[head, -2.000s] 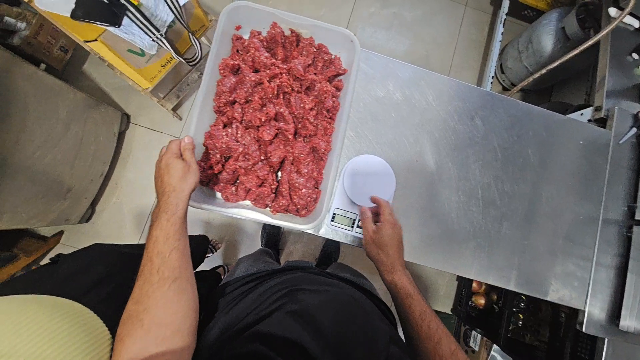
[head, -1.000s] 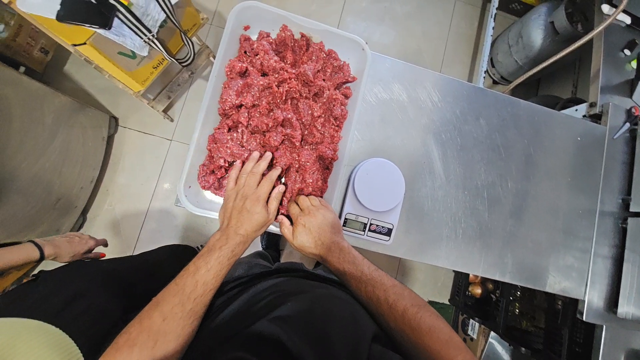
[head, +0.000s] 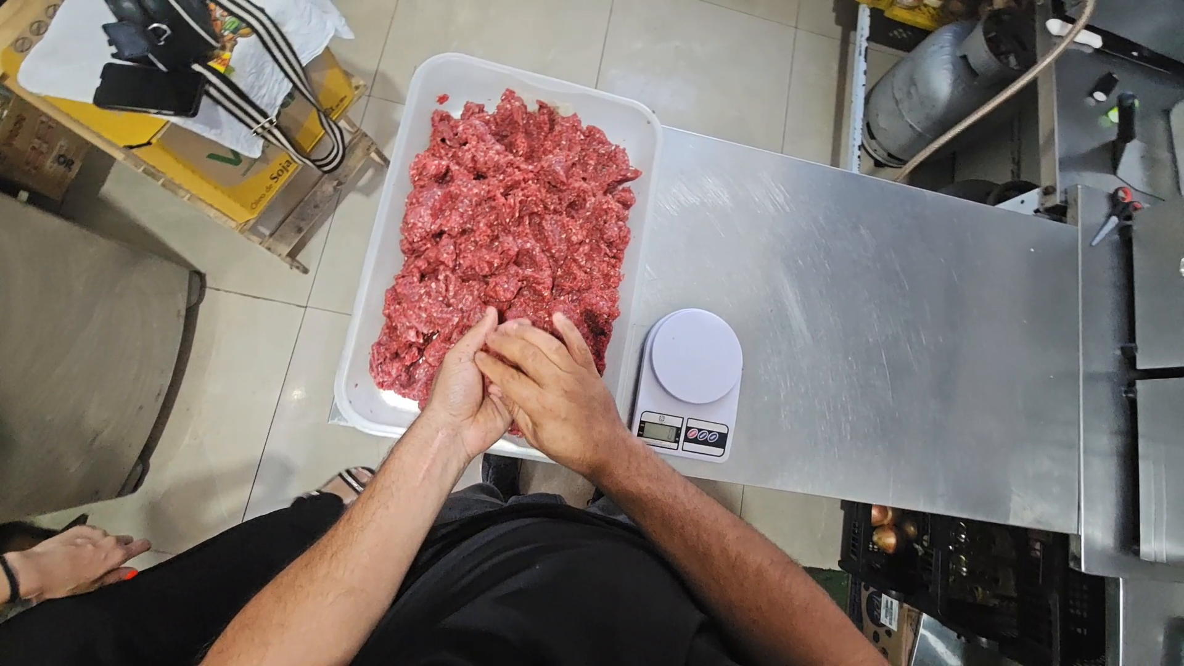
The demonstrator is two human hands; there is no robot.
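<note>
Raw ground meat (head: 518, 213) fills most of a white plastic tub (head: 367, 305) at the left end of a stainless steel table. Over the tub's near end, my left hand (head: 467, 393) is turned partly palm up, and my right hand (head: 555, 388) lies across it, cupped over its palm. Whether there is meat between the two palms is hidden. Just right of the tub stands a white digital kitchen scale (head: 696, 356), its round plate bare and its display and buttons facing me.
The steel table (head: 860, 324) reaches right to a counter with scissors (head: 1117, 213). A gas cylinder (head: 925, 92) stands behind it, a black crate with onions (head: 962, 555) below. Another person's hand (head: 79, 562) is at lower left. A phone (head: 148, 90) lies on boxes at upper left.
Two seconds ago my left hand was at the tub's left edge and my right at the scale. Both reached the meat's near end, then came together, right over left. Another person's hand has appeared at left.
</note>
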